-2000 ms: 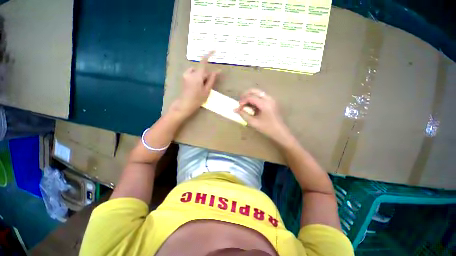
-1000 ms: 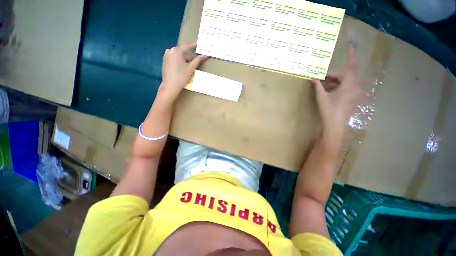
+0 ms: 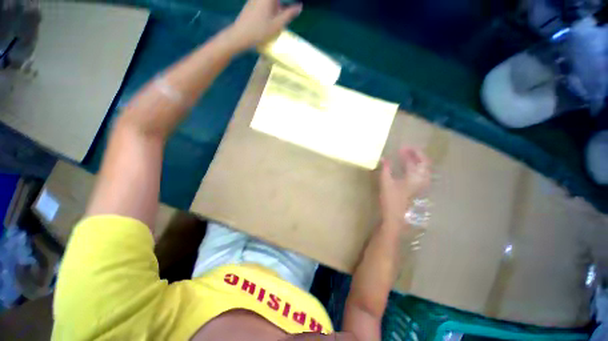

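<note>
My left hand (image 3: 262, 20) is raised at the top left, beyond the far edge of the cardboard. It holds the small white and yellow label piece (image 3: 304, 58) by its left end, over the left part of the sheets. The stack of label sheets (image 3: 327, 123) lies flat on the cardboard mat (image 3: 273, 180). The print is blurred. My right hand (image 3: 405, 174) is just right of the stack's right corner, fingers apart, blurred and empty.
A clear jar with white fill (image 3: 520, 90) stands at the far right, with crumpled clear plastic (image 3: 590, 60) beside it. Another jar (image 3: 598, 156) is cut off at the right edge. A green crate (image 3: 460, 328) is low at right. A second cardboard sheet (image 3: 73, 66) lies left.
My left hand has picked up the small label piece and moved it up and away. My right hand has drawn back from the sheets. The view has shifted, showing more of the far side and jars.
</note>
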